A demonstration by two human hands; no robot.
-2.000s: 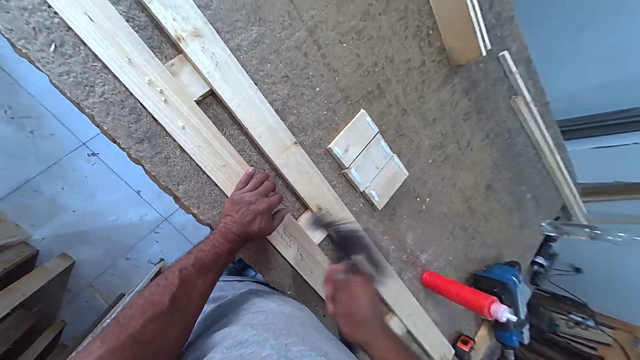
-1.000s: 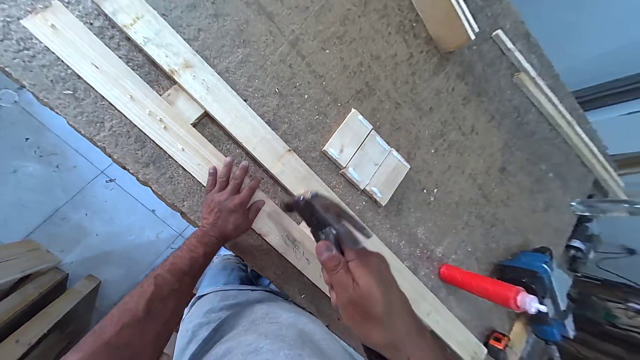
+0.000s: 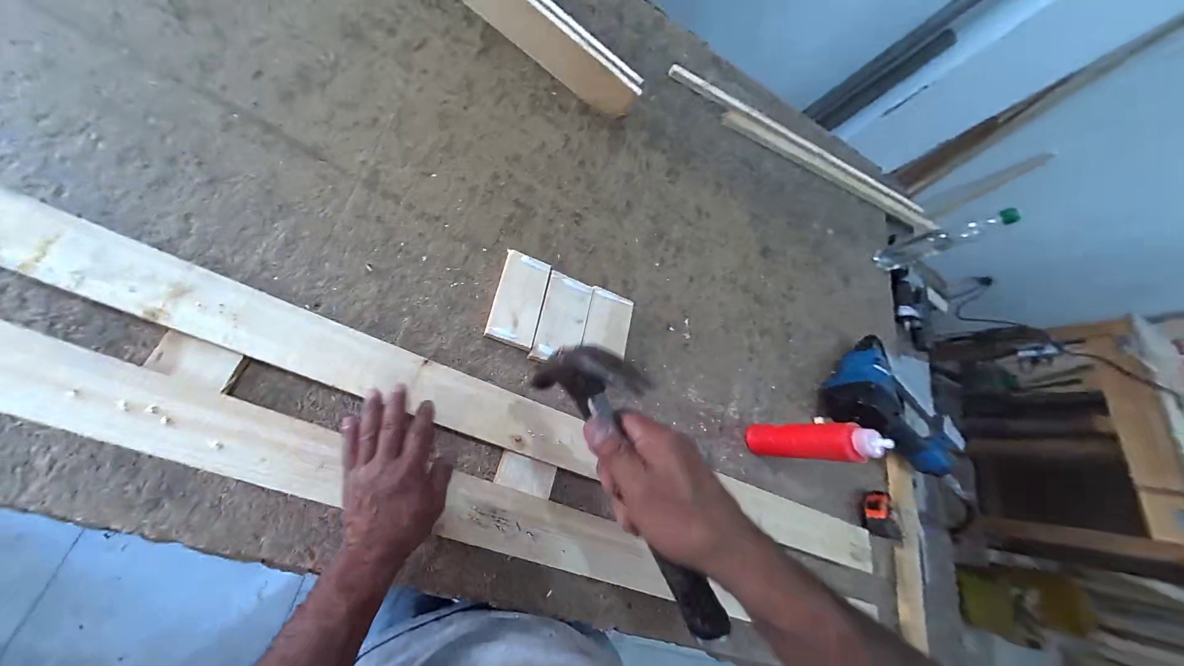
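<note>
My right hand (image 3: 661, 486) grips a claw hammer (image 3: 684, 592) by its handle, the head raised over the boards and slightly blurred. My left hand (image 3: 393, 472) lies flat, fingers spread, across the near long board (image 3: 259, 453), its fingertips by the gap below the far long board (image 3: 305, 342). Short wooden crosspieces bridge the two boards, one at left (image 3: 196, 359) and one near the middle (image 3: 525, 474). Beyond the far board lie three short wood blocks (image 3: 561, 303) side by side, with white glue-like material along their ends.
At the right lie a red squeeze bottle (image 3: 805, 441), a blue power tool (image 3: 869, 388), an orange and black tape measure (image 3: 879, 511) and a clear plastic bottle (image 3: 943, 242). A thick board (image 3: 564, 51) and narrow strips (image 3: 805, 148) are at the far side.
The view has turned and shifted markedly. The hammer, low over the boards two seconds ago, is now raised. My left hand's fingers have spread on the near board.
</note>
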